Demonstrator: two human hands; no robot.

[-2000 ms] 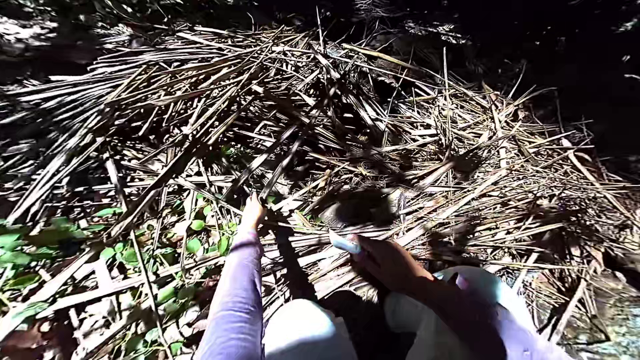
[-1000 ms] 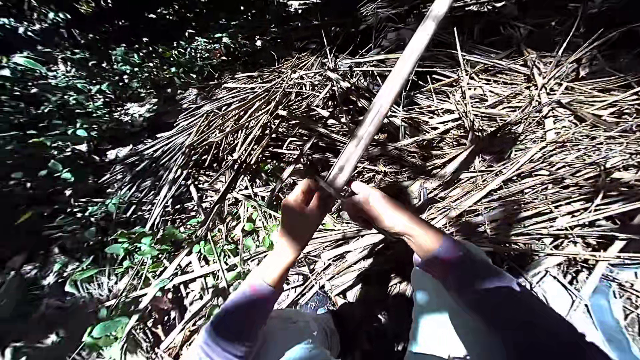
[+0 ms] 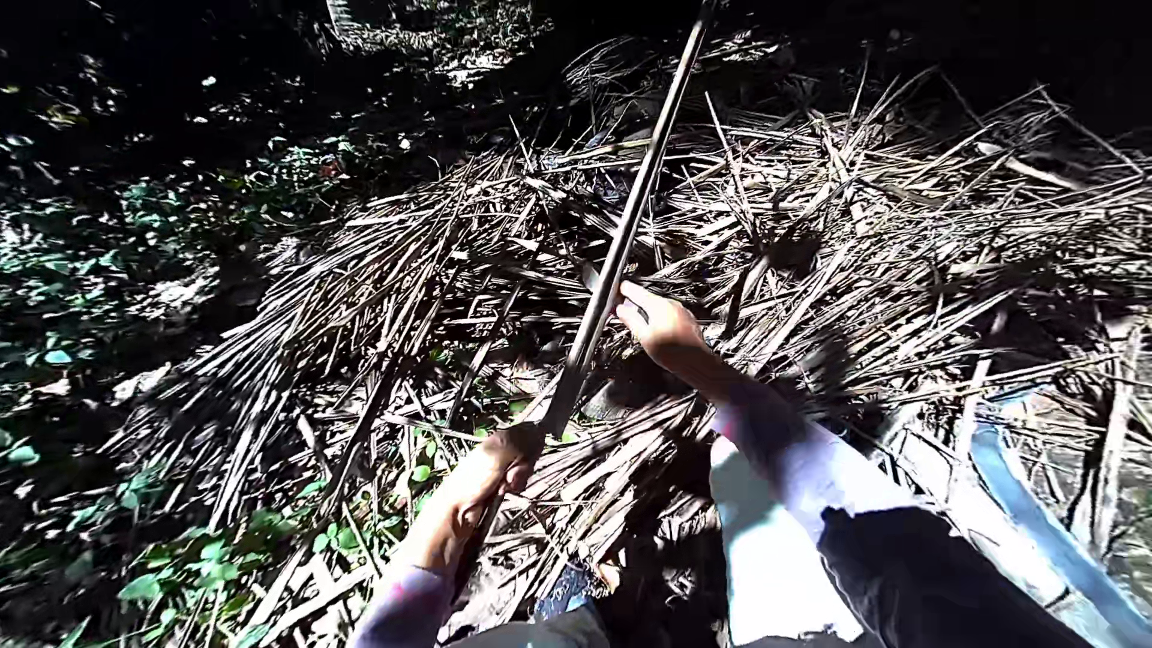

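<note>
A long, narrow strip of dried plant stalk or frond (image 3: 634, 211) rises steeply from my left hand past the top of the view. My left hand (image 3: 504, 463) is closed around its lower end, at bottom centre. My right hand (image 3: 661, 324) is at the strip's right side, farther up, with a small pale blade (image 3: 591, 277) showing just beyond the strip; the blade's handle is hidden in that hand. Beneath both hands lies a wide heap of dry, thin stalks (image 3: 828, 225).
Green leafy plants (image 3: 216, 558) grow at the lower left, with more undergrowth (image 3: 99, 252) farther left. A pale blue strap or strip (image 3: 1035, 522) lies at the lower right beside my leg. My shoe (image 3: 571, 589) shows at bottom centre.
Two seconds ago no long strip stood between my hands. Since one second ago my left hand has moved down along the strip, and my hands are farther apart. The strip looks narrower, turned edge-on.
</note>
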